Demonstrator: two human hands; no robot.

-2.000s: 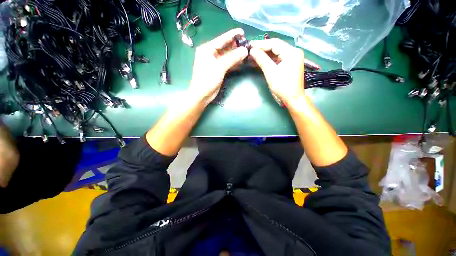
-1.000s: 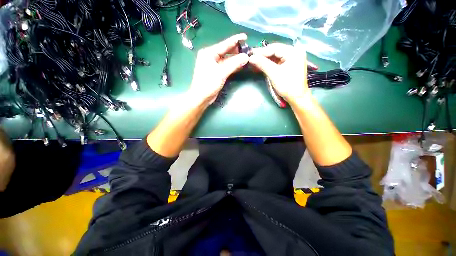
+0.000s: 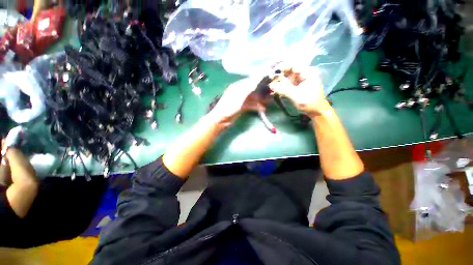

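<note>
My left hand [image 3: 241,98] has its fingertips closed on a small black housing [image 3: 264,85] in front of the clear plastic bag. My right hand [image 3: 301,90] is beside it, fingers bent, its fingertips close to the housing; blur and glare hide exactly what they pinch. A black cable [image 3: 284,107] loops down beside my right hand. A pale, red-tipped tool handle [image 3: 269,124] lies on the green bench top below my hands.
The clear plastic bag [image 3: 269,31] lies behind my hands. Heaps of black cables lie at left [image 3: 103,88] and right [image 3: 420,57]. Short wired pieces [image 3: 196,77] lie left of centre. Red packets [image 3: 47,31] are at far left. Another person's arm [image 3: 21,176] reaches in at left.
The view has shifted, bringing the red packets and more of the other person's arm into sight. My hands have moved towards the bag. The red-tipped handle now shows between them.
</note>
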